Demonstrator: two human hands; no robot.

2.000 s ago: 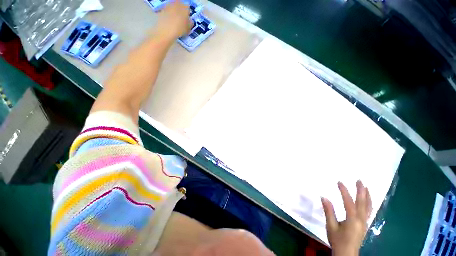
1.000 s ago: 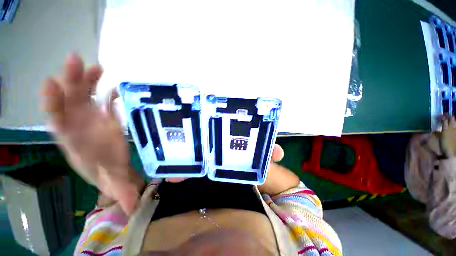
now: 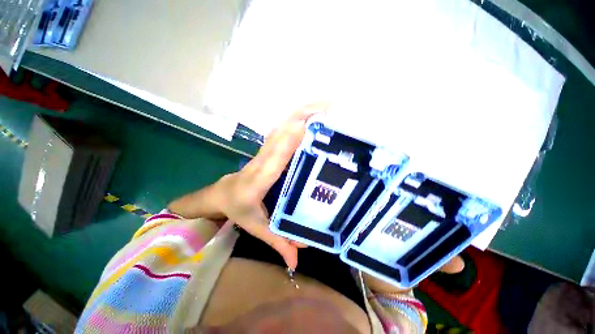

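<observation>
Two light-blue phone housings are held side by side, open insides facing me, above the near edge of the white sheet (image 3: pixel 391 72). The left housing (image 3: pixel 324 194) and the right housing (image 3: pixel 399 229) have black inner pads and a small dark printed mark on a pale panel. My left hand (image 3: pixel 261 186) holds the left housing along its left edge. My right hand (image 3: pixel 451 265) is mostly hidden behind the right housing; only fingertips show past its lower right side, so its grip is partly hidden.
A beige board (image 3: pixel 156 45) lies left of the sheet, with a pair of housings (image 3: pixel 62 23) and clear plastic film (image 3: pixel 14 29) at its far left. A brown carton (image 3: pixel 62 176) stands below the bench. A red stool (image 3: pixel 473 293) and part of a person (image 3: pixel 566 310) show lower right.
Two seconds ago my left hand reached among housings on the board and my right lay on the sheet. A second ago my left hand was apart from the raised pair; now it holds the left one.
</observation>
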